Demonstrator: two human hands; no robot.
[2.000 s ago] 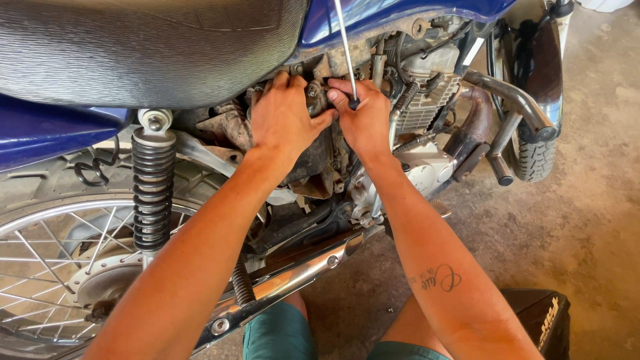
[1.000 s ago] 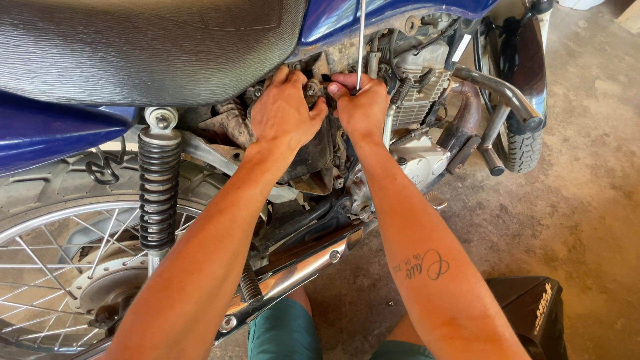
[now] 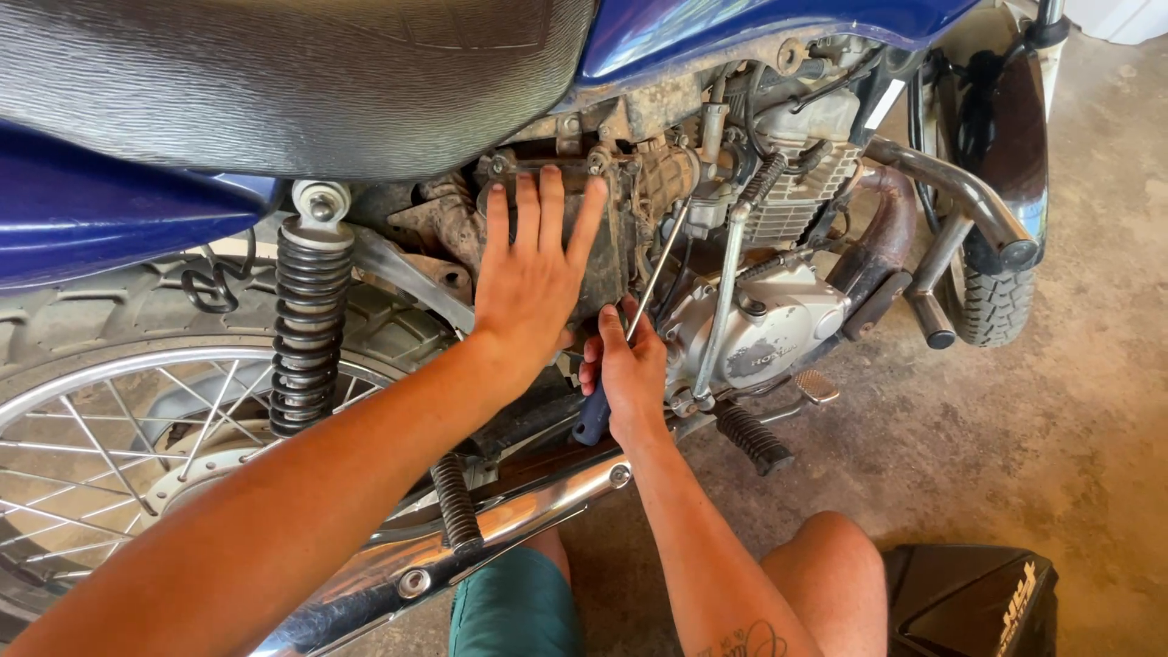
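My left hand [image 3: 532, 274] lies with spread fingers on the dark air box cover [image 3: 599, 246] under the motorcycle seat, holding nothing. Its fingertips are near the cover's upper edge, close to a bolt [image 3: 598, 162]. Below and to the right, my right hand [image 3: 628, 365] is closed around a screwdriver [image 3: 591, 417] with a dark blue handle. The handle points down, and the metal shaft rises past my thumb toward the carburetor area. Whether its tip touches anything I cannot tell.
A coil-spring shock absorber [image 3: 310, 319] and the spoked rear wheel [image 3: 119, 447] stand at the left. The chrome exhaust [image 3: 538, 505] runs below my hands. A kick-start lever [image 3: 727, 292] and the engine case [image 3: 766, 342] are at the right. A black plastic panel [image 3: 972, 602] lies on the floor.
My left hand has opened out flat from its curled grip among the parts. My right hand has moved down with the screwdriver, whose handle now shows.
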